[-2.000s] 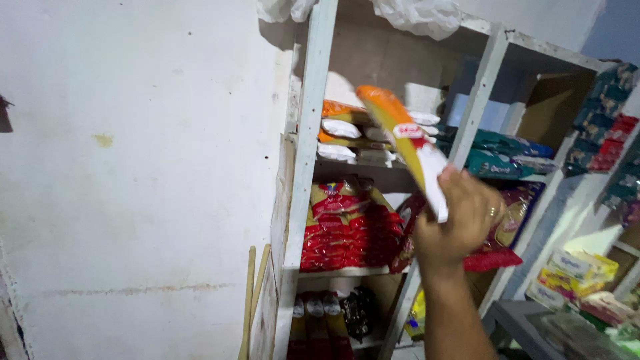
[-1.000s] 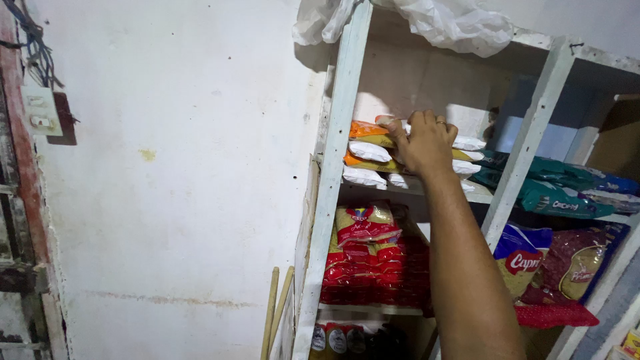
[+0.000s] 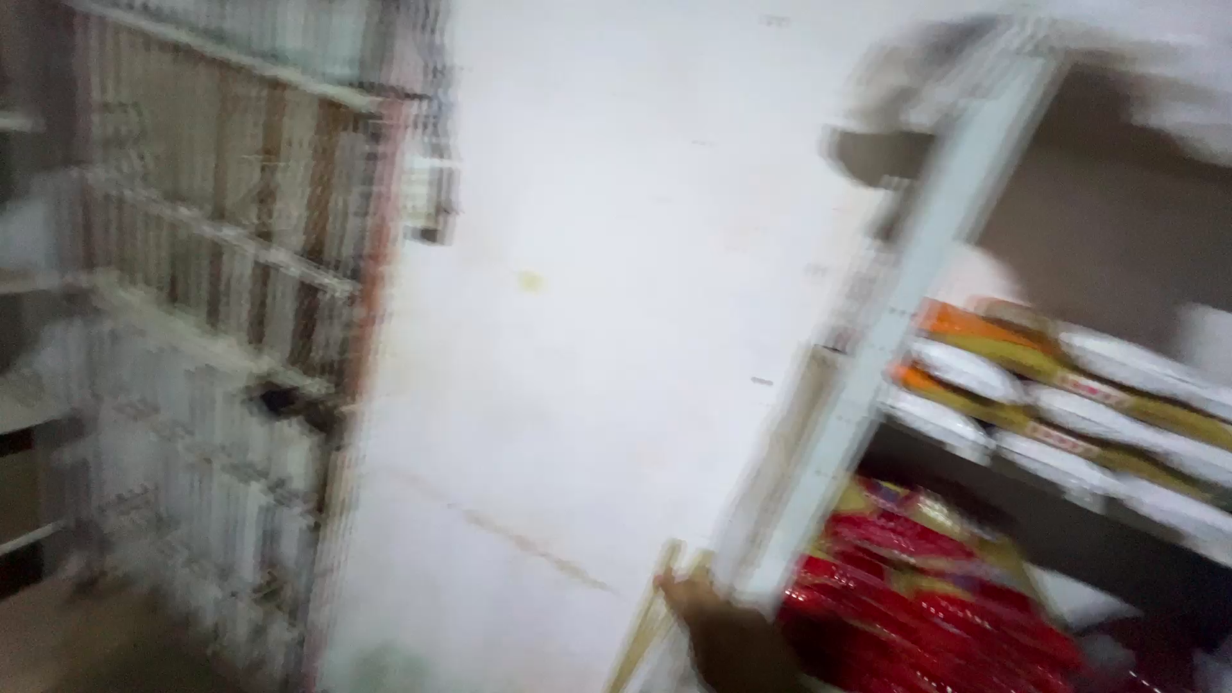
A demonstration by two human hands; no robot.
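The view is strongly blurred. One hand of mine, seemingly my right hand [image 3: 727,630], is low in the frame, in front of the foot of the pale shelf upright [image 3: 900,298] and beside wooden sticks [image 3: 643,626]. Its fingers are smeared, and no held thing can be made out. Red plastic packets [image 3: 924,606] lie in a heap just right of it. Higher up, orange, yellow and white packets [image 3: 1068,385] are stacked on a shelf. My left hand is out of the frame.
A white wall [image 3: 597,289] with a small yellow spot spans the middle. To the left stands a barred metal door or gate [image 3: 212,385] with a reddish frame, and a switch box [image 3: 428,192] beside it. Pale plastic bags [image 3: 924,77] hang over the shelf top.
My right hand held an orange and white packet, then was at the packet stack on the shelf; now it is away from the stack, lower down. The view has swung left.
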